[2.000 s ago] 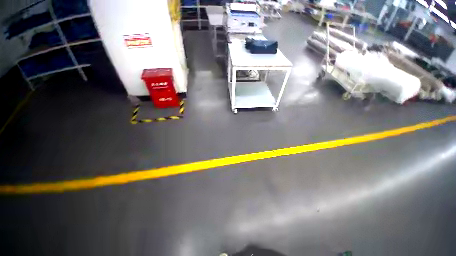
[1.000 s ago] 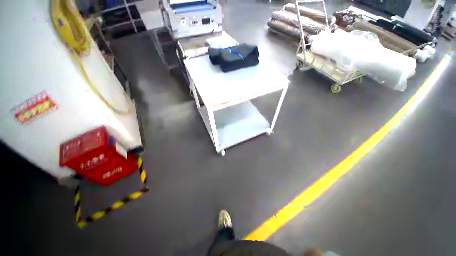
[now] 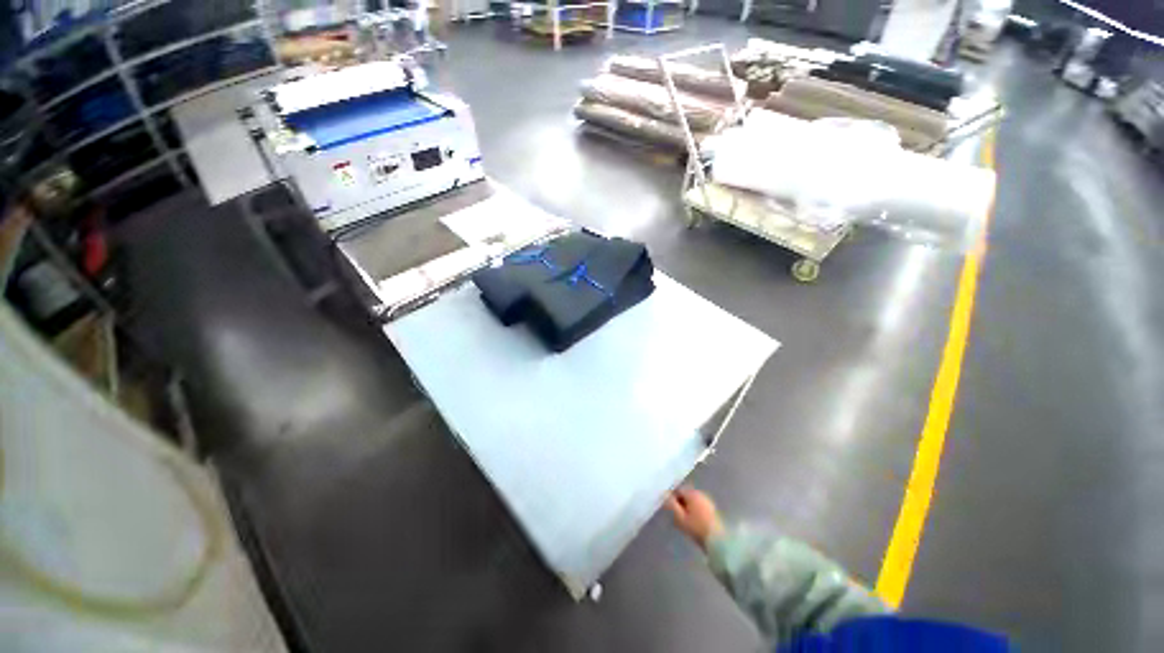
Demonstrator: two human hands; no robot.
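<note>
Two black cut-piece bundles (image 3: 568,287) lie side by side on the far part of a small pale table (image 3: 581,427). Bright blue tie strips (image 3: 585,278) are knotted round them. My right hand (image 3: 693,513), bare with a pale green-grey sleeve, is at the table's near right edge, away from the bundles. Whether its fingers grip the edge is too small to tell. My left hand is not in view.
A grey machine (image 3: 383,147) with a blue belt adjoins the table's far left end, a white sheet (image 3: 492,220) on its tray. A trolley (image 3: 766,217) with plastic-wrapped rolls stands at right, other rolls behind. A white pillar (image 3: 102,510) is close at left. A yellow line (image 3: 947,396) crosses the floor.
The table and bundles are much nearer in view. My right hand and sleeve have come forward to the table's edge. The red bin has left the view.
</note>
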